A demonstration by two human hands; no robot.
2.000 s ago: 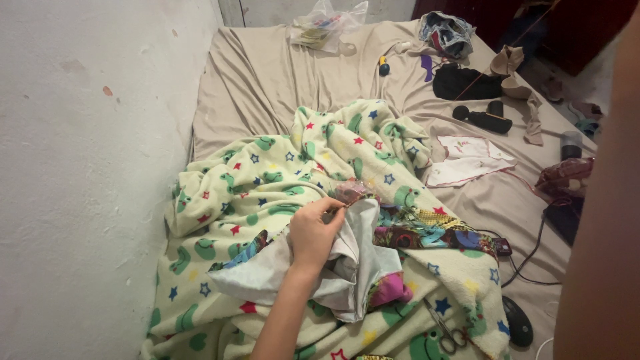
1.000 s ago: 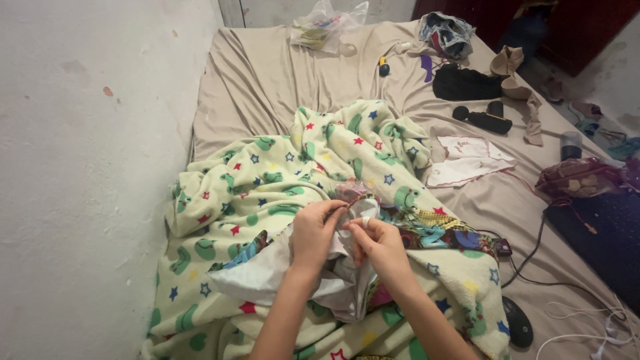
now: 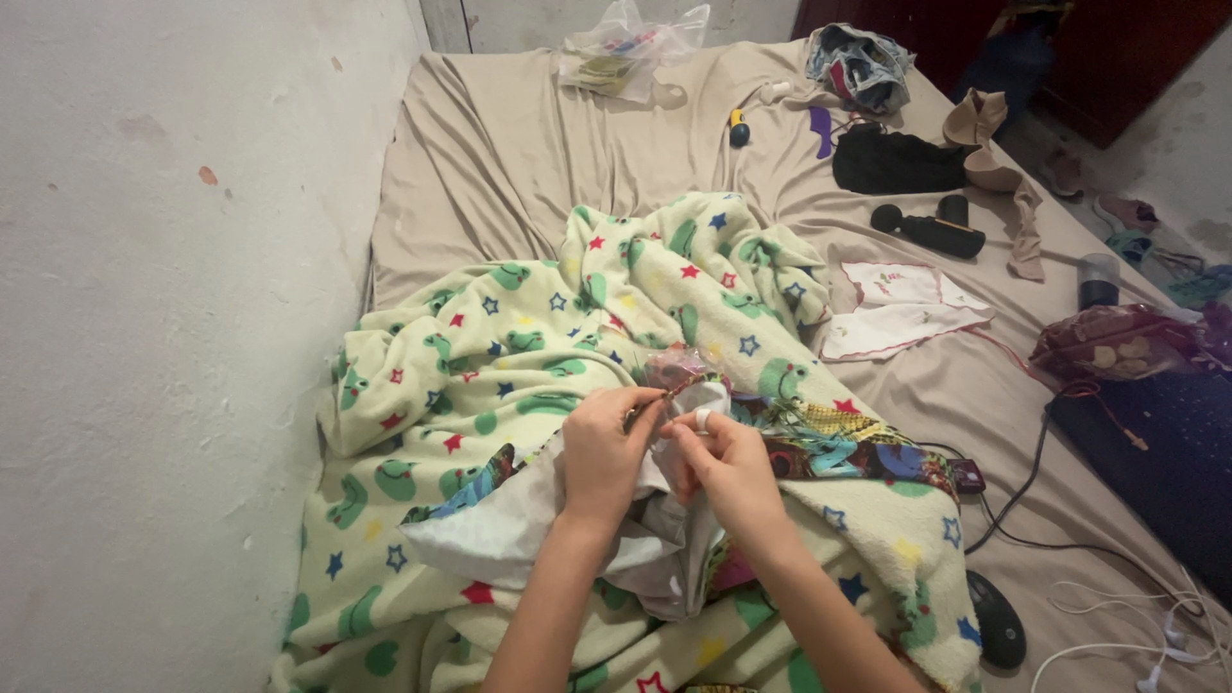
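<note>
White-backed fabric with a colourful printed side [image 3: 491,549] lies bunched over a green frog-and-star fleece blanket [image 3: 520,337]. My left hand [image 3: 611,448] pinches the fabric's edge between thumb and fingers. Close beside it on the right, my right hand [image 3: 722,457] has thumb and index finger together near the same edge, with a white band on one finger. Whether it pinches the cloth or something thin, I cannot tell. A small clear plastic bag [image 3: 674,366] rests just beyond my fingers. A printed strip of the fabric [image 3: 857,457] stretches to the right.
A wall [image 3: 192,337] borders the bed at the left. On the beige sheet [image 3: 481,144] are a plastic bag [image 3: 626,63], a massage gun [image 3: 929,231], an embroidered white cloth [image 3: 895,313], a computer mouse [image 3: 996,621], cables [image 3: 1039,462] and white earphones [image 3: 1174,635].
My right arm, raised at the right edge two seconds ago, has come down and in, bringing my right hand beside my left at the fabric's edge. My left hand has stayed about in place.
</note>
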